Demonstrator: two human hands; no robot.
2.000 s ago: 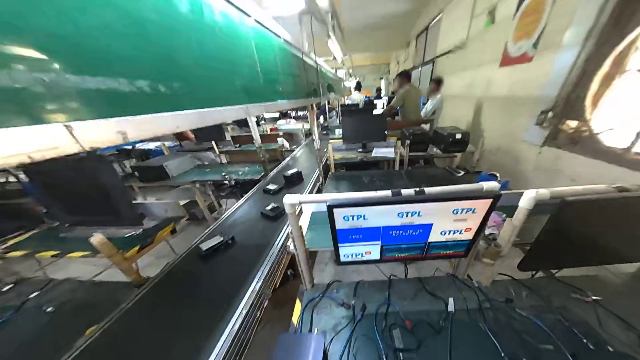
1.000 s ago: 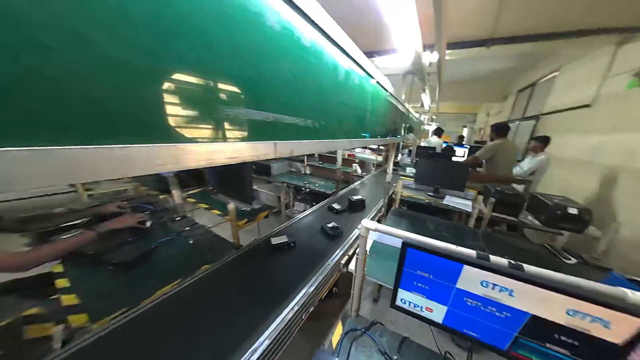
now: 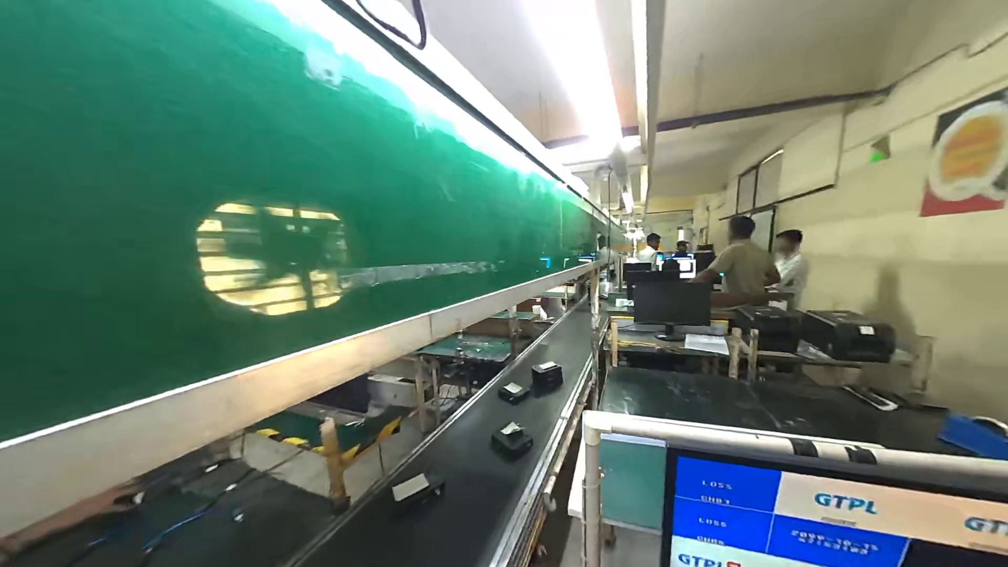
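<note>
Neither my left hand nor my right hand shows in the head view. A black conveyor belt [image 3: 472,480] runs from the bottom centre away into the room. On it lie several small black boxes, each with a pale paper or label on top; the nearest box [image 3: 417,490] is at the belt's lower part, another box [image 3: 512,441] lies farther along, and one more box [image 3: 547,375] stands beyond that. A lit monitor [image 3: 835,512] showing blue and white tiles stands at the lower right, below a pale pipe rail [image 3: 756,433].
A long green panel [image 3: 378,205] with a metal edge hangs over the belt's left side. Past the rail are a dark table [image 3: 709,402], a black monitor [image 3: 672,303] and black printers [image 3: 846,335]. Several people stand farther back. Another person's arm [image 3: 87,512] reaches in at lower left.
The view has swung left and up, so the green panel fills more of it and the cables on the near bench have left the frame.
</note>
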